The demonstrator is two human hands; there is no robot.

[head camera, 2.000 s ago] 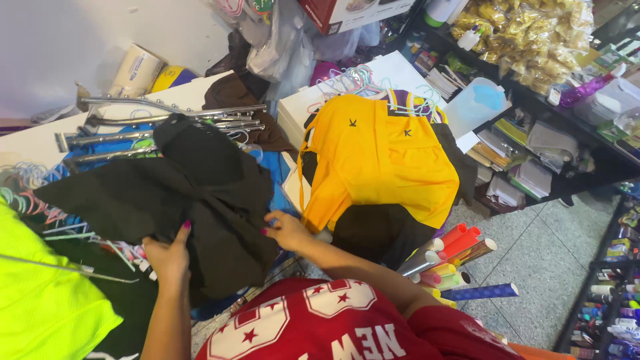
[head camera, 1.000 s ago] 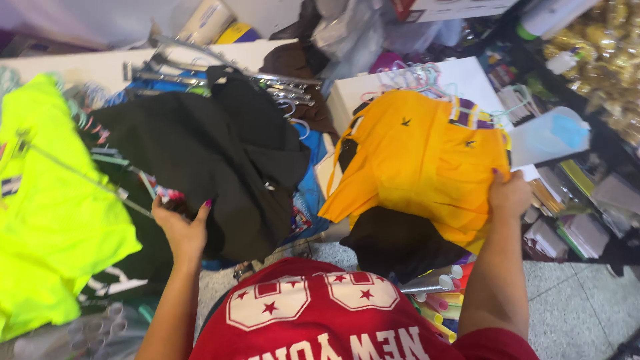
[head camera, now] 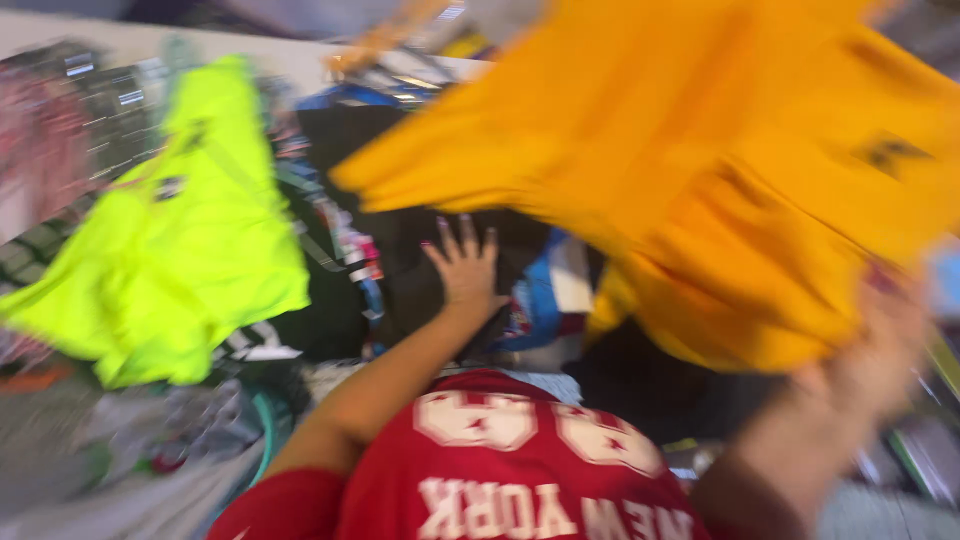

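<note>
A yellow-orange garment [head camera: 637, 127], blurred by motion, hangs in the air at the right with its lower right edge gripped by my right hand [head camera: 877, 337]. One tapered end of it reaches left over a black garment [head camera: 412, 255]. On that black cloth my left hand [head camera: 469, 262] rests with its fingers spread, holding nothing. Farther left lies a neon yellow-green garment [head camera: 217, 225]. Another black garment [head camera: 652, 382] lies under the yellow one, near my right forearm.
Metal racks [head camera: 412, 71] stand at the back by a white surface [head camera: 285, 37]. Blue cloth [head camera: 540, 292] shows between the black garments. A teal-rimmed container [head camera: 266, 427] with plastic wrapping sits at the lower left.
The yellow garment, lying on the pile at the right a second ago, is now lifted and drawn leftward by my right hand. My left hand has spread flat on the black garment.
</note>
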